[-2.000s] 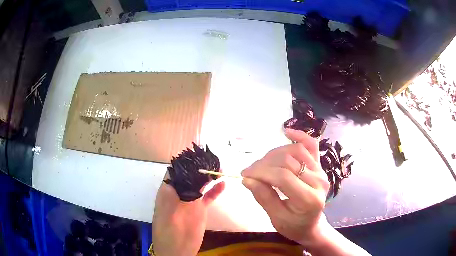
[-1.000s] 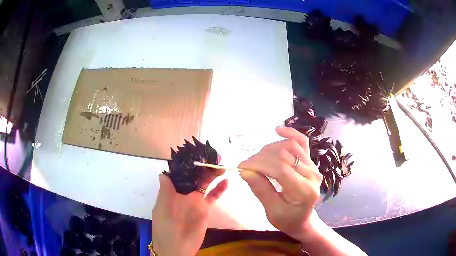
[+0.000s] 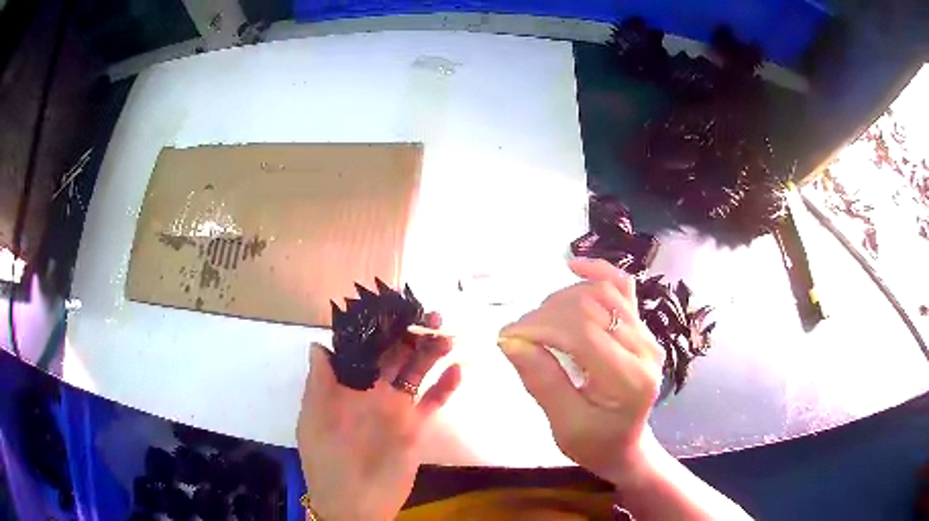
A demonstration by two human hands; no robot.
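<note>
My left hand [image 3: 367, 427], bare, holds a black spiky flower head [image 3: 365, 331] above the white board [image 3: 489, 204]. My right hand [image 3: 591, 366], bare with a ring, pinches a thin pale stick [image 3: 433, 332]. The stick's left tip is at the flower head's right side; its middle is washed out against the bright board. Glossy black petal pieces [image 3: 680, 331] lie right of the board, partly behind my right hand. The fingertips of my left hand behind the flower head are partly hidden.
A stained cardboard sheet [image 3: 285, 229] lies on the board. A larger dark heap [image 3: 713, 168] is at the far right, beside a yellow and black utility knife [image 3: 800, 265]. Black balls [image 3: 209, 478] sit in the blue crate at lower left. Pale slivers [image 3: 73, 173] lie at far left.
My left hand has turned the flower head and moved it slightly left, so more of its fingers show. My right hand still pinches the stick and has shifted little.
</note>
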